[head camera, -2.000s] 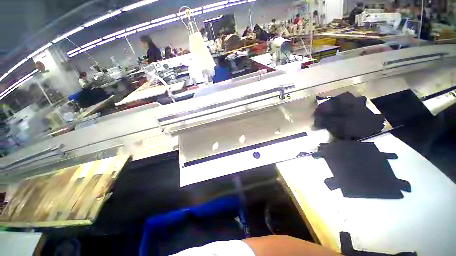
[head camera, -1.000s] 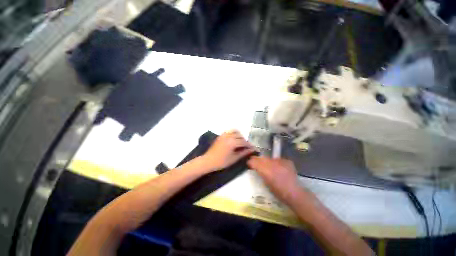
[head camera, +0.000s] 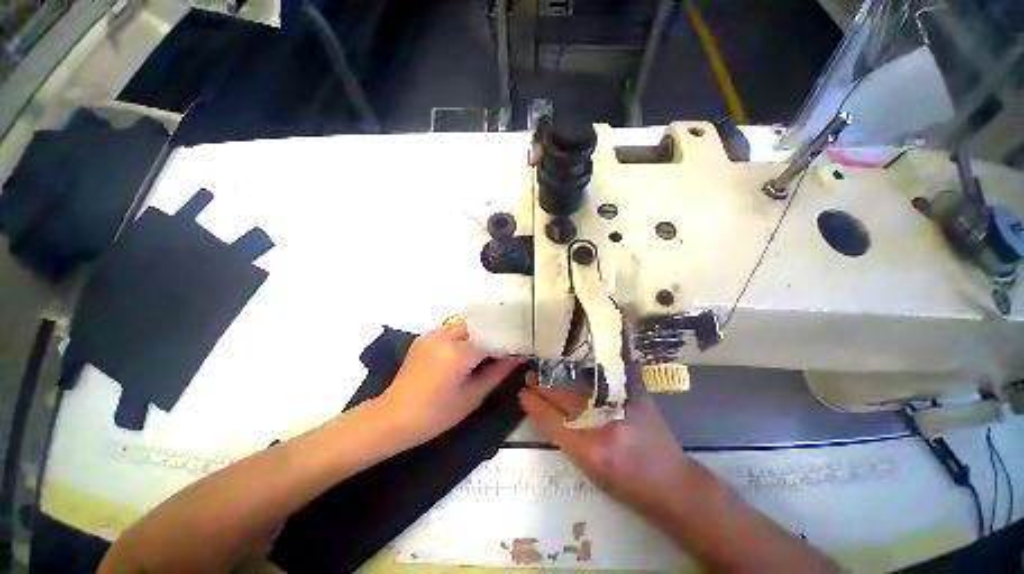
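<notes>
A black workpiece lies at a slant on the white table, from its front edge up to the sewing machine head. My left hand rests on it with the fingers bent, the fingertips at its upper end near the presser foot. My right hand lies at its right side, fingertips touching its edge below the foot. The needle is hidden by the machine head. I cannot tell how many layers the workpiece has. A tabbed black panel lies flat on the left.
A heap of black panels is at the far left beyond the single panel. The white table has printed ruler marks and a worn yellow front edge. A dark grey machine bed lies right of my right hand. Cables hang at the right.
The view has moved in closer over the machine, which now stands larger and sharper. Both hands remain at the workpiece near the foot. Two seconds ago the view faced the room and neither hand was on the workpiece.
</notes>
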